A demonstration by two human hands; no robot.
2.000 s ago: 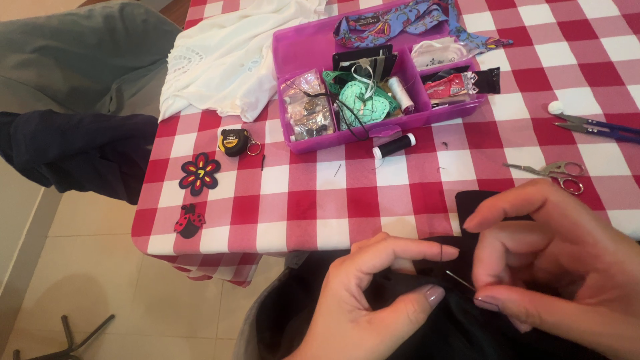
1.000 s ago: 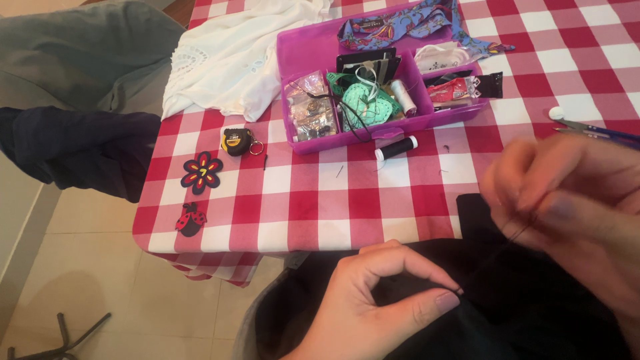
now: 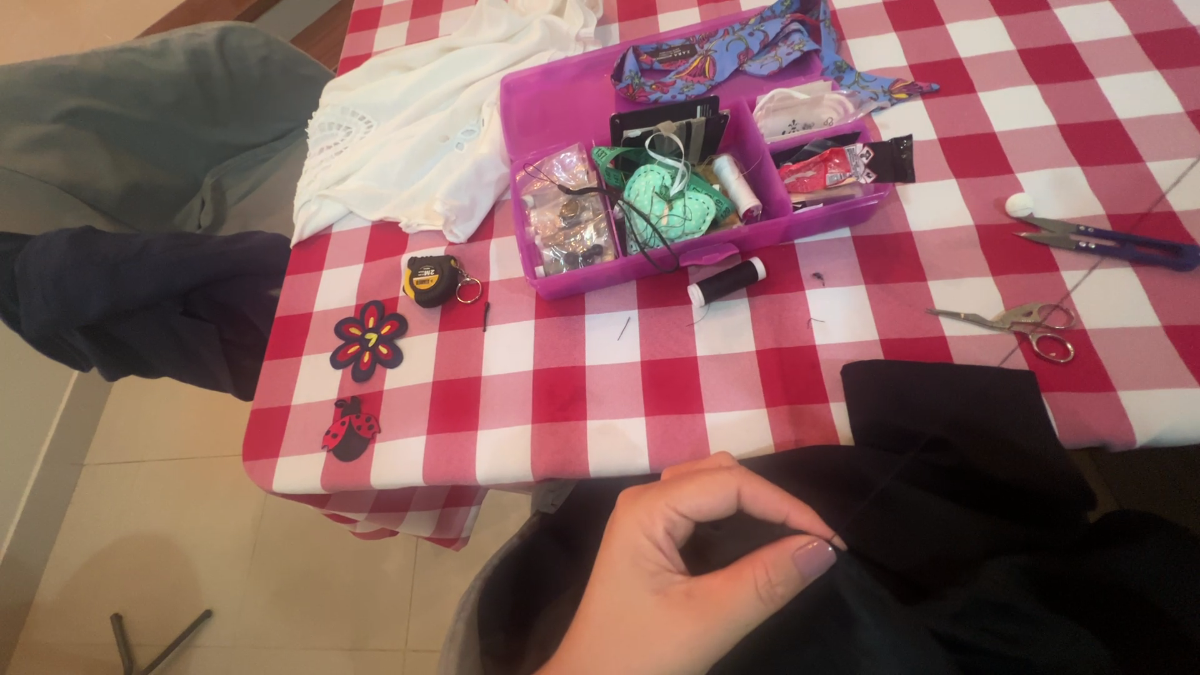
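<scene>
My left hand (image 3: 712,562) pinches the black fabric (image 3: 947,562) between thumb and forefinger, low in the middle of the view. From those fingertips a dark thread runs up to the right, past the embroidery scissors (image 3: 1017,323) and out at the right edge. My right hand is out of view. The black cloth lies over the lap and its upper part rests on the table edge. Beyond my left hand, a spool of black thread (image 3: 727,282) lies on the checked tablecloth, touching or close to the purple sewing box (image 3: 562,281).
Thread snips (image 3: 1106,242) lie at the right beside a small white ball (image 3: 1019,205). A tape measure (image 3: 431,280), a flower patch (image 3: 368,341) and a ladybird patch (image 3: 351,429) lie at the left. White embroidered cloth (image 3: 403,141) lies behind. Another person's legs (image 3: 141,141) are at far left.
My right hand, at the cloth two seconds ago, has moved up and right, away from my left hand, and out of view. A long thread now stretches towards the right edge.
</scene>
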